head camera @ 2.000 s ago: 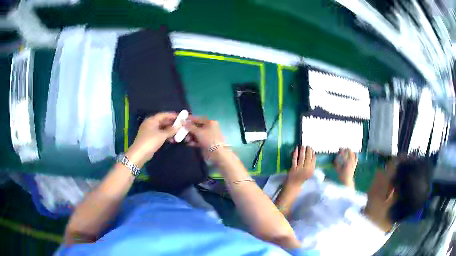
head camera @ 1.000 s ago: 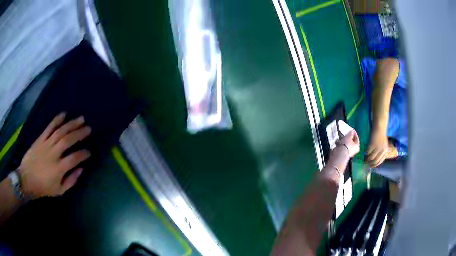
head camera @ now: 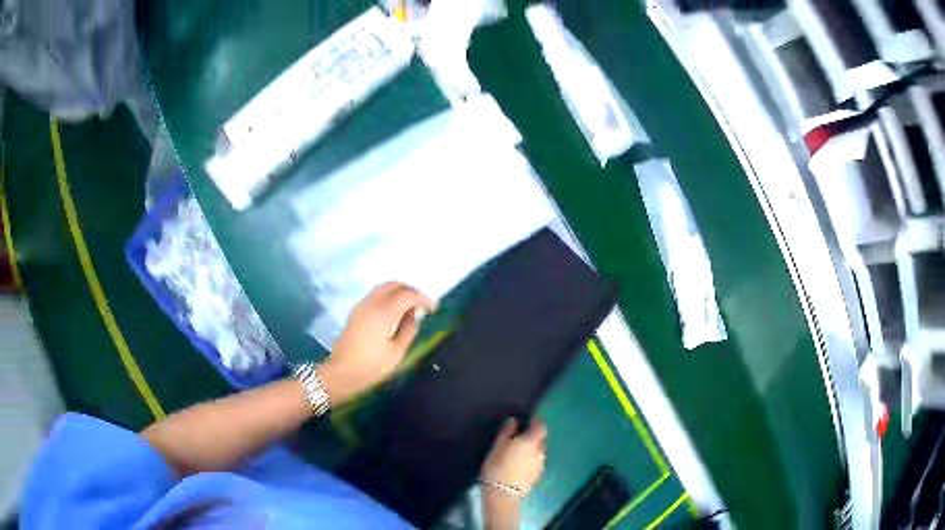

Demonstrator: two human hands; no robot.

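A plain black tray lies at a slant on the green bench, with no white parts visible on it. My left hand is at the tray's left side, over the near edge of the translucent white sleeves; its fingers are curled and whether it holds anything is unclear. My right hand is at the tray's right edge, with fingertips against or near it; its grip is unclear.
A long white carton with dark print lies beyond the sleeves. A blue bin of crumpled plastic is at left. Wrapped strips lie behind the bench rail. A phone is at lower right. White stepped trays stand at right.
The view has swung left to the sleeves, carton and bin. My right hand has come back from the far bench at right to the black tray. My left hand is now beside the sleeves.
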